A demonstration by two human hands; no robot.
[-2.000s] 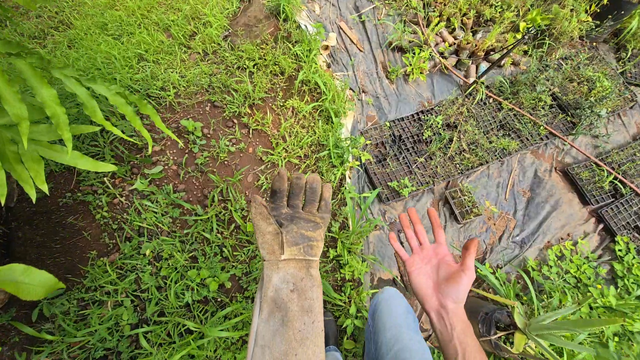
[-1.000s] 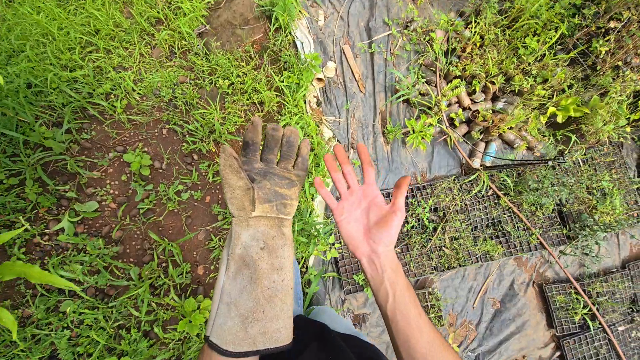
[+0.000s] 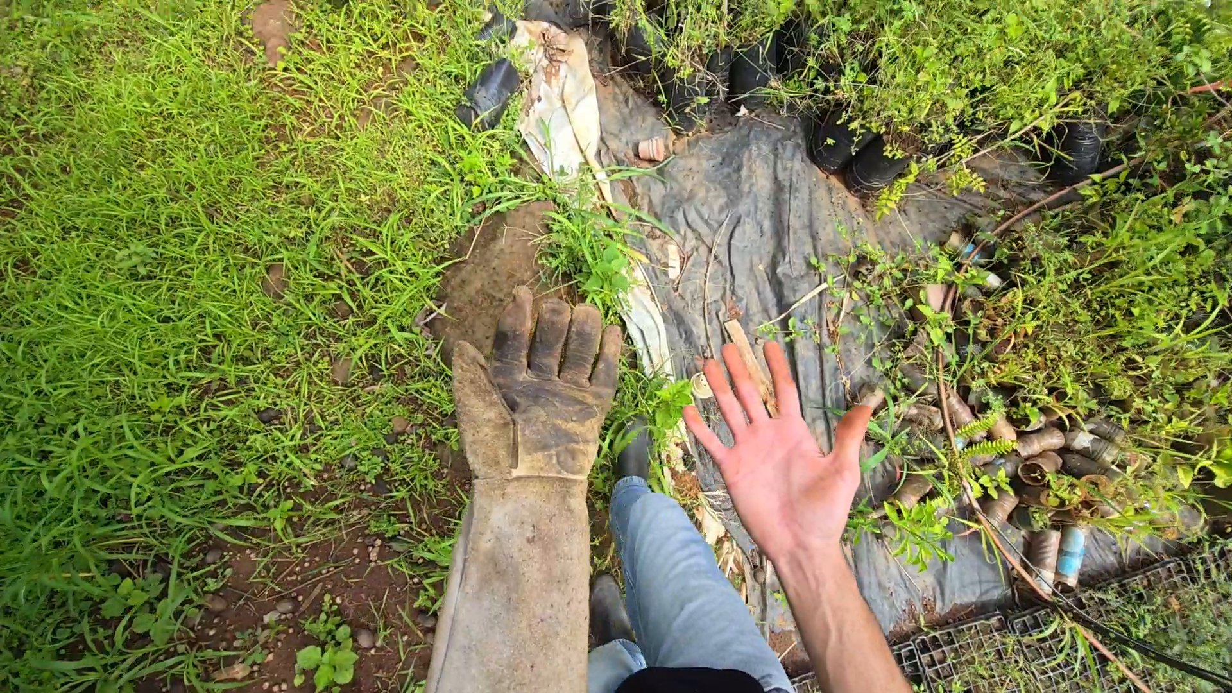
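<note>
My left hand [image 3: 549,399] wears a long, soiled leather work glove whose cuff [image 3: 525,577] covers the forearm. Its palm faces up, and nothing lies in it. To its right, my right hand [image 3: 794,462] is bare, palm up with fingers spread, also holding nothing. Both hands hang in the air above the ground, apart from each other. Below and between them show a leg in blue jeans [image 3: 674,577] and dark boots [image 3: 608,608].
Grass [image 3: 192,289] and bare soil spread at left. Black plastic ground sheeting [image 3: 770,221] lies at right, with black plant bags [image 3: 756,72], small soil-filled tubes [image 3: 1039,443], a long thin stem [image 3: 948,385] and plastic seedling trays [image 3: 991,640]. A pale sheet strip [image 3: 558,96] runs along its edge.
The view has moved forward along the sheeting edge; black plant bags now show at the top, and the trays sit lower. Both hands remain raised with palms up and hold nothing.
</note>
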